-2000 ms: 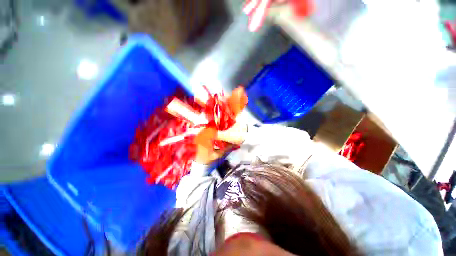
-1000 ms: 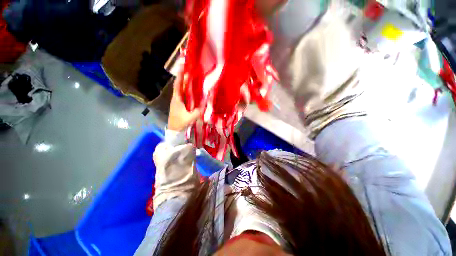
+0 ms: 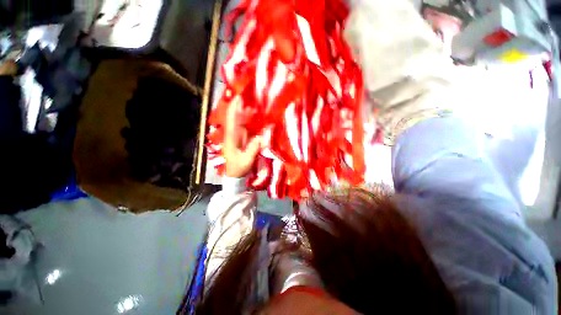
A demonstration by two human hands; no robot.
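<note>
A large bunch of long red-and-white strips (image 3: 301, 104) fills the top middle of the view, its loose ends hanging towards me. My left hand (image 3: 241, 144) is at the lower left side of the bunch and grips it, with fingers partly buried among the strips. My right hand is not visible; my right sleeve runs up along the right side of the bunch to the top edge. The bunch lies over or just above a pale worktable (image 3: 380, 166); contact is unclear.
An open brown cardboard box (image 3: 101, 141) with dark contents stands left of the table edge. A white box with a yellow mark (image 3: 492, 34) is at upper right. Dark and white items are at far left. A sliver of blue bin (image 3: 200, 271) shows below my left arm.
The strips have spread wider and extend over the table. My left hand has moved slightly lower along them. The view has shifted, so the cardboard box looks larger and the blue bin is nearly hidden.
</note>
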